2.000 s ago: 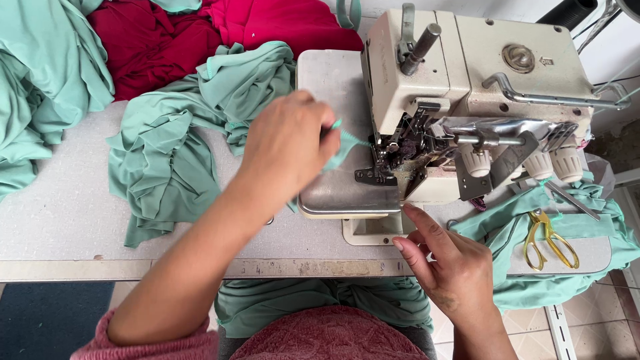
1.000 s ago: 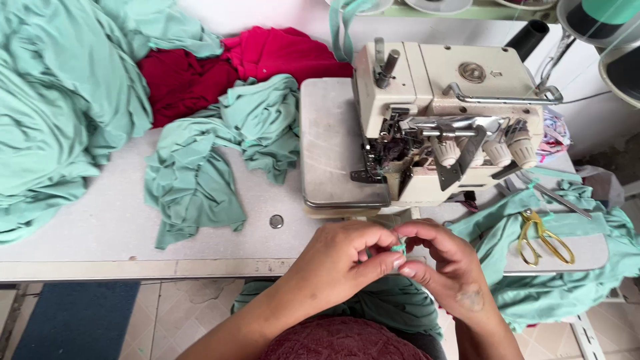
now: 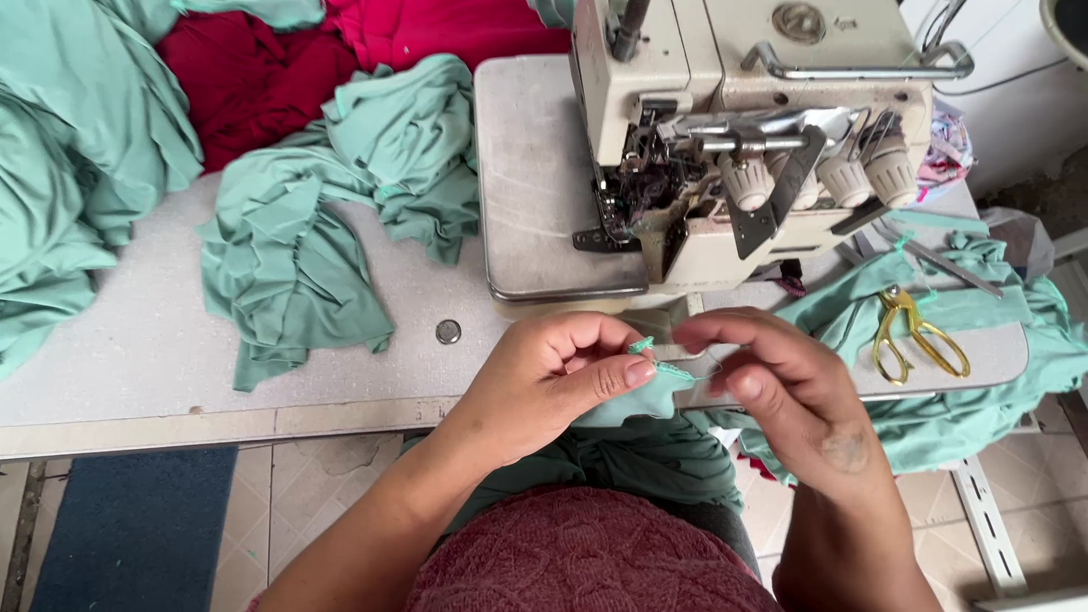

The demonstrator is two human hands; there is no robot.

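Note:
My left hand (image 3: 552, 391) pinches a small piece of mint-green fabric (image 3: 633, 404) with a stitched edge between thumb and fingers, just in front of the table's edge. A thin thread runs from the fabric's stitched corner toward my right hand (image 3: 782, 391). The right hand's thumb and fingers are curled and apart at the thread; whether they grip it cannot be told. Behind both hands stands a cream overlock sewing machine (image 3: 722, 229), its metal work plate (image 3: 544, 178) to the left and its presser foot (image 3: 605, 241) bare of fabric.
Mint-green fabric (image 3: 289, 255) and dark red fabric (image 3: 255, 85) lie heaped on the left. A round metal disc (image 3: 448, 331) rests on the table (image 3: 408, 365). Gold-handled scissors (image 3: 891, 340) and metal tweezers (image 3: 952, 265) lie on green fabric at the right. More green cloth covers my lap.
My left hand has come from over the work plate down to the table's front edge, beside my right hand. Since one second ago, the hands have parted slightly, with thread showing between them.

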